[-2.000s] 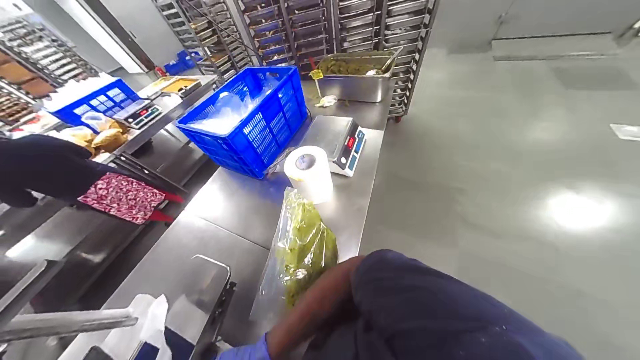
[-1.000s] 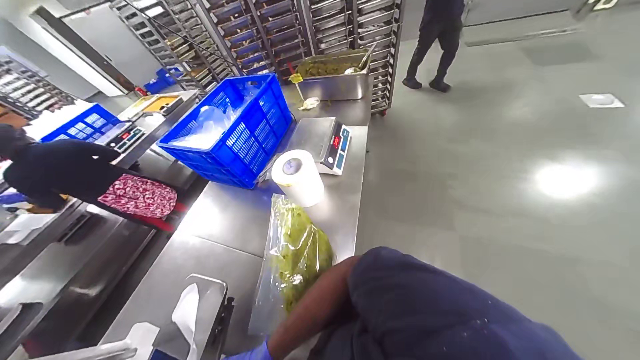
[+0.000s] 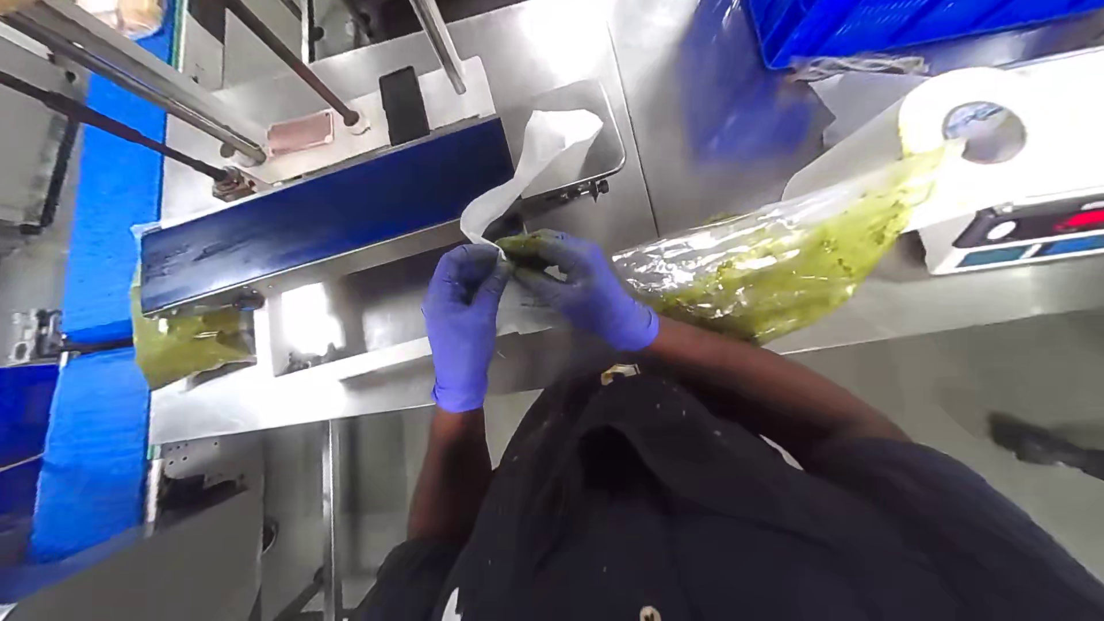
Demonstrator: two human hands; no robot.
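Note:
My left hand (image 3: 466,323), in a blue-purple glove, pinches one end of a white paper strip (image 3: 517,177). Close against its fingertips is my right hand (image 3: 582,285), gloved alike and stained green at the fingers; whether it also grips the strip cannot be told. The strip runs up over a metal tray (image 3: 595,147). A clear plastic bag of green paste (image 3: 776,267) lies right of my right hand, its upper end against a white paper roll (image 3: 957,129). Left of my hands stands a machine with a long dark blue bar (image 3: 328,216).
Another bag of green paste (image 3: 185,345) lies under the bar's left end. Beyond it runs a blue conveyor belt (image 3: 90,431). A blue plastic crate (image 3: 906,26) stands at the upper right, above a digital scale (image 3: 1018,228). Metal rods rise over the machine at the upper left.
The view has swung down and left onto the machine. Both gloved hands now show together at the white strip; earlier only part of one glove showed at the lower edge.

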